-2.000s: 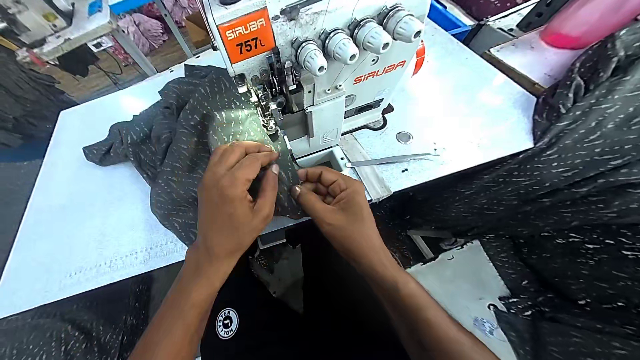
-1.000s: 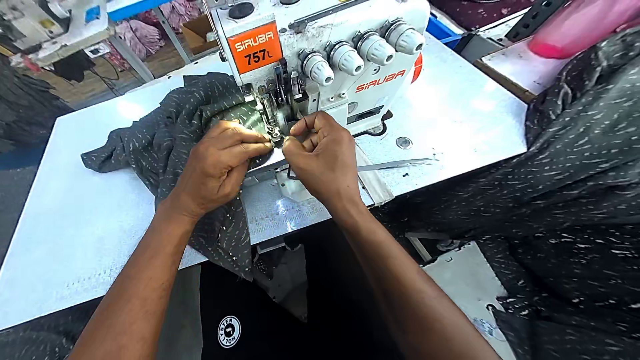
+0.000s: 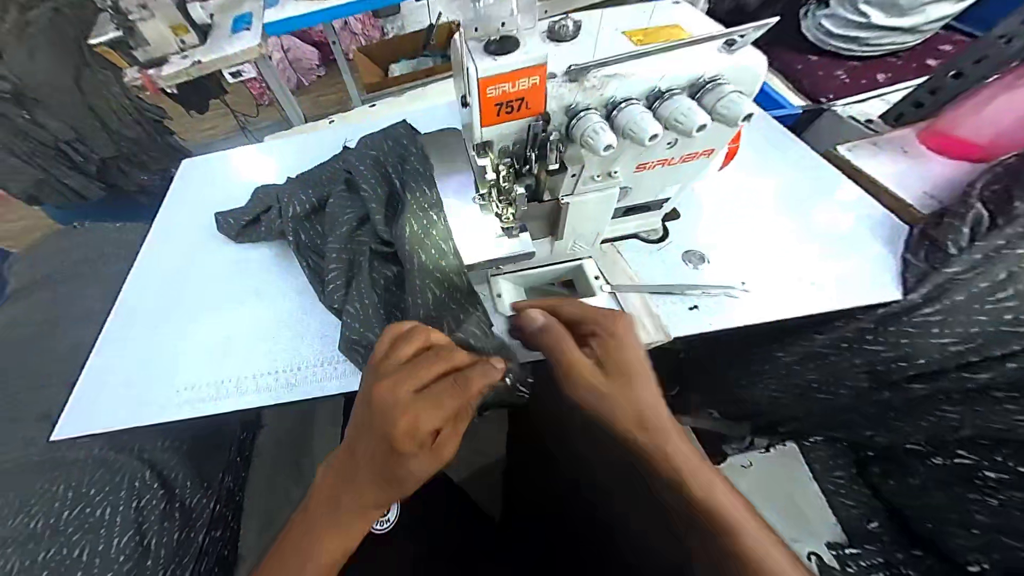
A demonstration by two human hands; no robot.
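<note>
A white Siruba overlock sewing machine (image 3: pixel 632 152) stands on a white table. Dark grey flecked fabric (image 3: pixel 360 208) lies bunched left of its presser foot (image 3: pixel 506 212) and hangs toward the front edge. My left hand (image 3: pixel 420 408) pinches the near end of this fabric between thumb and fingers. Just right of it, my right hand (image 3: pixel 592 360) is raised with thumb and index finger close together; whether anything thin is between them cannot be told. Metal tweezers (image 3: pixel 676 290) lie beside the open recess in front of the machine.
Dark flecked fabric (image 3: pixel 832 376) is heaped at the right, and more (image 3: pixel 120 496) hangs at the lower left. Behind the table are a cardboard box (image 3: pixel 400 60) and another sewing machine (image 3: pixel 156 28). A pink object (image 3: pixel 980 120) rests at the right.
Both hands have come back from the presser foot toward the table's front edge. The near end of the fabric has moved away from the needle area with my left hand.
</note>
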